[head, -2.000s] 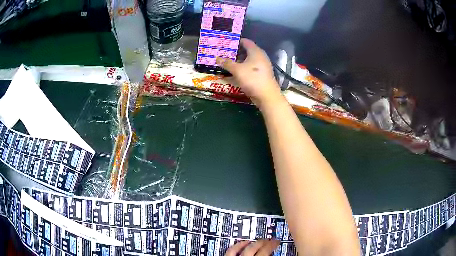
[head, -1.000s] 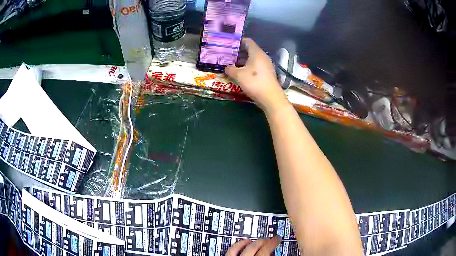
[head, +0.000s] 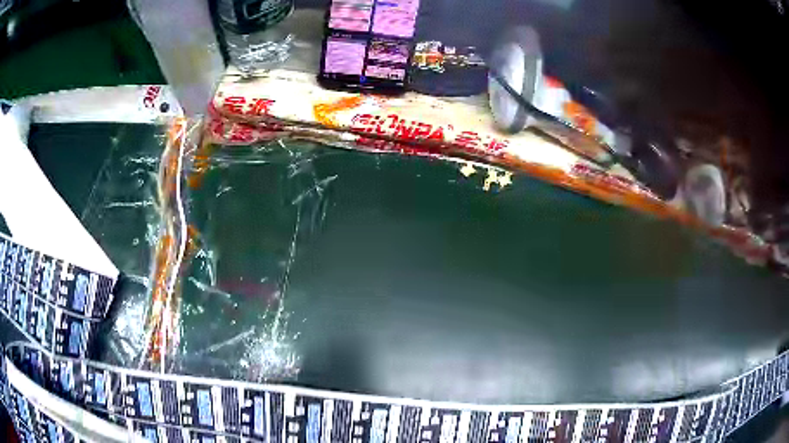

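No hand is in view; both my left hand and my right hand are out of the picture. The label strip runs across the bottom of the frame, cut off by the lower edge, with black-and-white printed rectangles and some pale blue patches. At the left it folds over, and another printed stretch lies behind it. A plain white band curls above that. The smartphone leans upright at the back, its screen lit pink and purple.
The dark green bench top lies behind the strip. Printed packing tape runs along the bench joint. A grey-white panel and a bottle stand at the back left. Wrinkled clear film lies at left. Dark cables and wrapped items are at the back right.
My right hand has left the phone, and the fingers on the strip are gone from view. The phone screen shows a different layout. The view has shifted, and bench things sit higher and further left.
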